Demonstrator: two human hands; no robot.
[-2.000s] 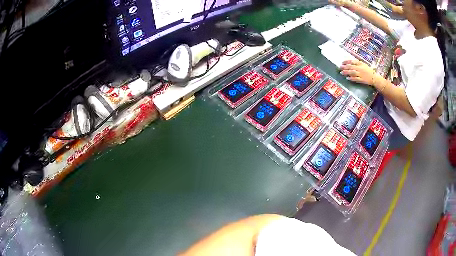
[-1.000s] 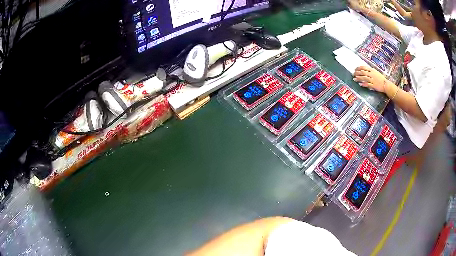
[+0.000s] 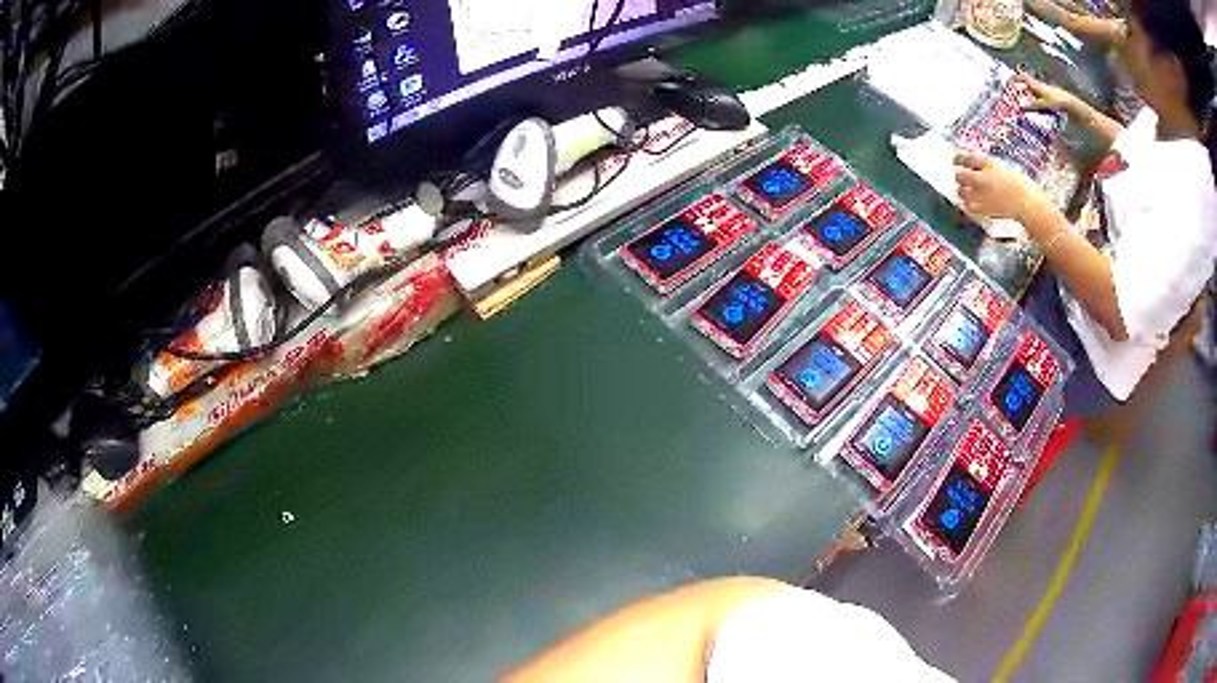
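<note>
A clear blister tray (image 3: 621, 271) lies on the green bench right of centre, its right end at the bench edge. It holds several display modules (image 3: 743, 307) in two rows, each with a dark face with blue marks and a red-and-white printed end. Part of my bare arm and a white sleeve show at the bottom edge. Both my hands are out of the picture, so what they hold cannot be seen.
Monitor (image 3: 521, 54) at the back, with a barcode scanner (image 3: 525, 167) and black mouse (image 3: 703, 106) before it. More white-and-dark devices (image 3: 247, 310) lie left. At upper right a person (image 3: 1158, 227) handles another filled tray beside paper sheets (image 3: 921, 74). Grey floor with yellow line.
The view has shifted slightly from the oldest frame. The neighbouring person's hands have both come to the tray in front of them. The near tray and modules have not moved on the bench.
</note>
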